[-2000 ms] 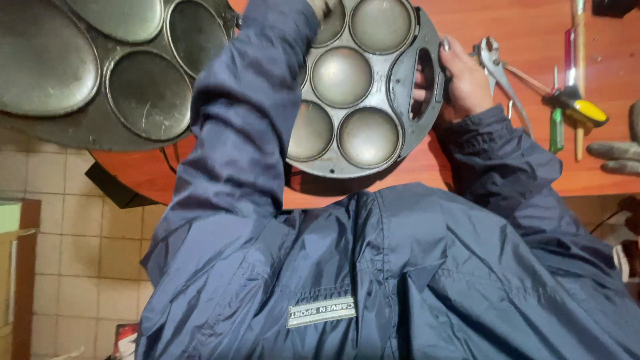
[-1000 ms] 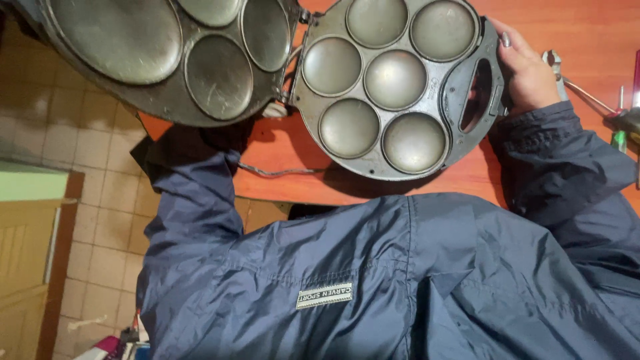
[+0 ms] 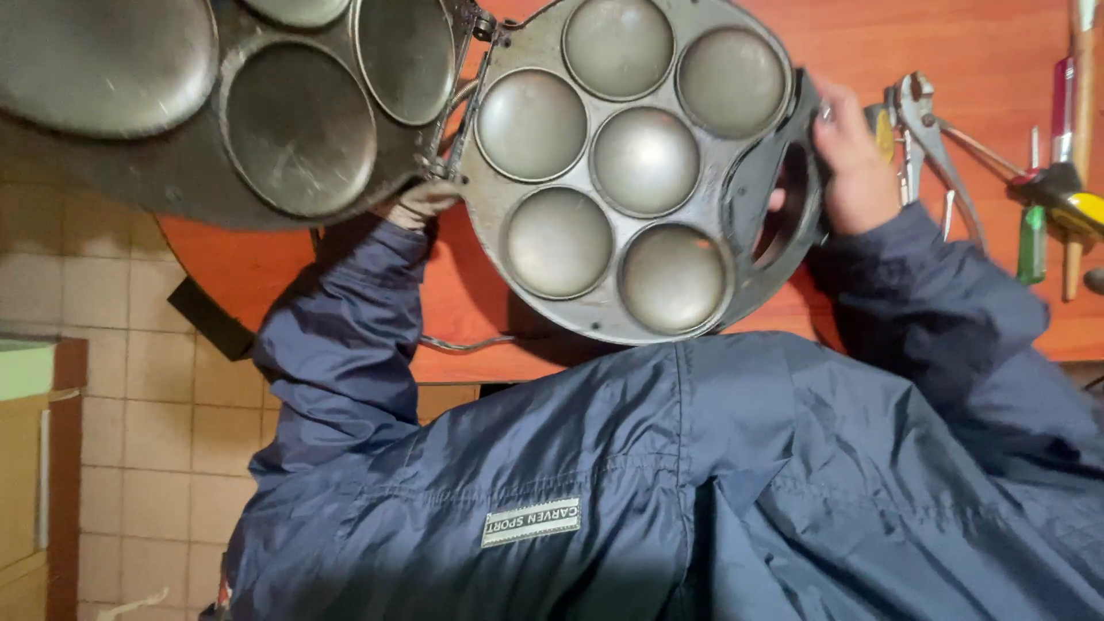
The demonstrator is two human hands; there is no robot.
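A round metal multi-cup hotplate, like a waffle or muffin maker, lies opened on its hinge (image 3: 483, 26). Its lower plate (image 3: 595, 302) has several round shallow wells and a dark handle loop (image 3: 806, 224) on the right. The upper plate (image 3: 172, 177), also with round wells, leans out to the left. My right hand (image 3: 849, 164) grips the handle loop, with a fingertip showing through its opening. Gloved in grey, my left hand (image 3: 423, 203) is at the hinge side, partly hidden under the upper plate; its fingers are mostly out of sight.
On the orange tabletop (image 3: 862, 34) at the right lie slip-joint pliers (image 3: 931, 138), a green-handled screwdriver (image 3: 1032, 246), a yellow and black tool (image 3: 1078, 207) and a wooden-handled brush (image 3: 1081, 112). A cable (image 3: 466, 346) runs below the hotplate. Tiled floor and a cabinet (image 3: 26, 483) are at lower left.
My left hand was over the lower plate's wells two seconds ago; it has since moved to the hinge side, under the upper plate. My right hand stays at the handle.
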